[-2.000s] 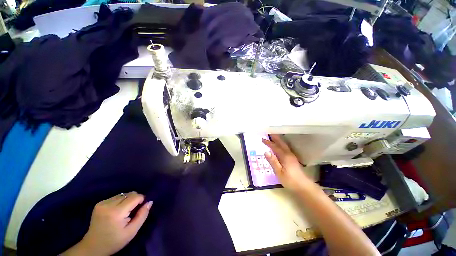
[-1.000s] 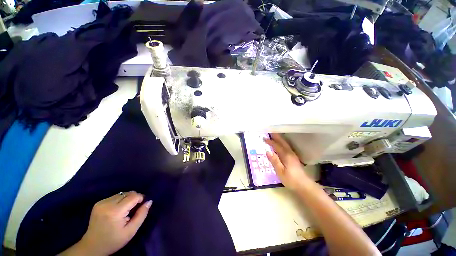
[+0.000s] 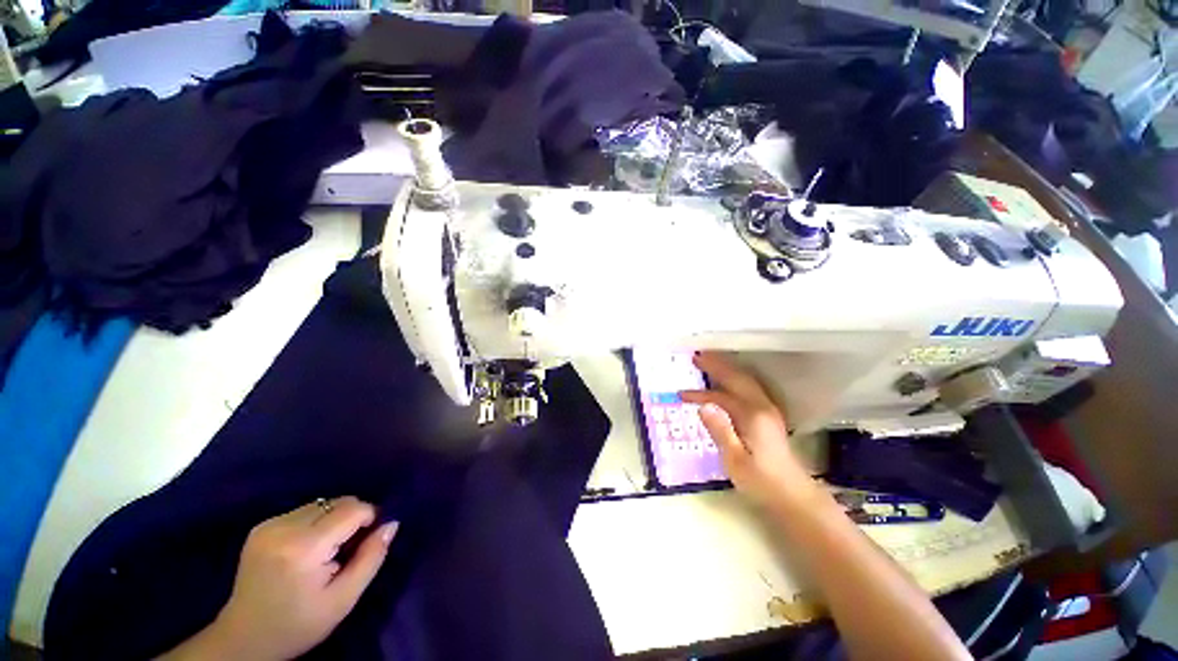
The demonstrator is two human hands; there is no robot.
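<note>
A smartphone with a lit pinkish screen lies on the table under the arm of the white sewing machine. My right hand reaches in from the lower right, its fingers over the phone's upper right part; it is not gripping the phone. A dark garment panel lies flat under the presser foot and hangs towards me. My left hand rests on the panel at the lower left, fingers loosely curled; whether it pinches the cloth cannot be told.
Dark cut pieces are heaped at the left, with more behind the machine. A blue cloth hangs at the left edge. A clear plastic bag lies behind the arm. Thread snips and a small folded dark cloth lie at the right.
My right hand's fingers have shifted slightly over the phone screen and are more bent. The camera view has moved slightly. My left hand and the panel have stayed in place.
</note>
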